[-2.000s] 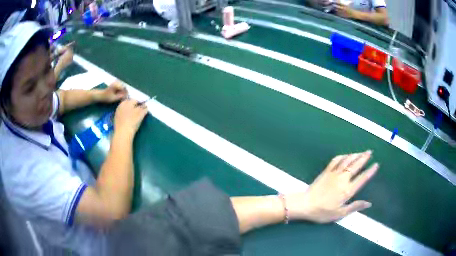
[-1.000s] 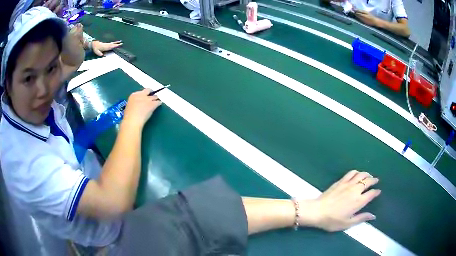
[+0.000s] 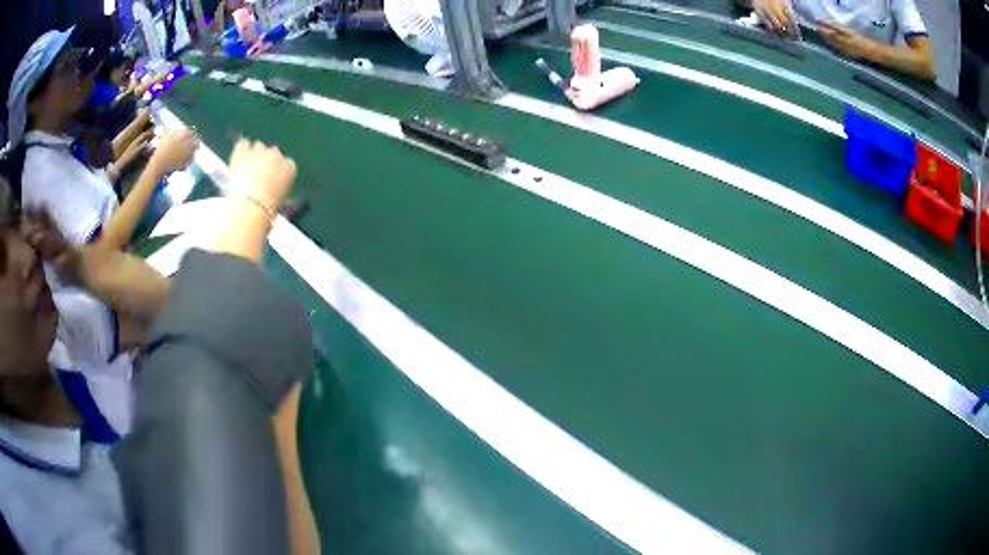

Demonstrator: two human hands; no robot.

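Observation:
My left hand, with a grey sleeve and a bracelet, reaches out over the left edge of the green belt. It is blurred and its fingers look curled; whether it holds anything cannot be told. A small dark piece shows just right of the wrist, partly hidden, likely the end of a bar-shaped part. A dark bar-shaped housing with a row of round silver fittings lies on the belt along a white strip, beyond the hand. My right hand is not in view.
A seated person is close on my left, partly behind my arm; more workers sit beyond. Another dark bar lies farther up the belt. Across are a pink object, a blue bin, red bins and a person's arms.
My left hand has left the belt at lower right and swung far left and forward. The view has shifted; the dark bar now appears nearer and farther right.

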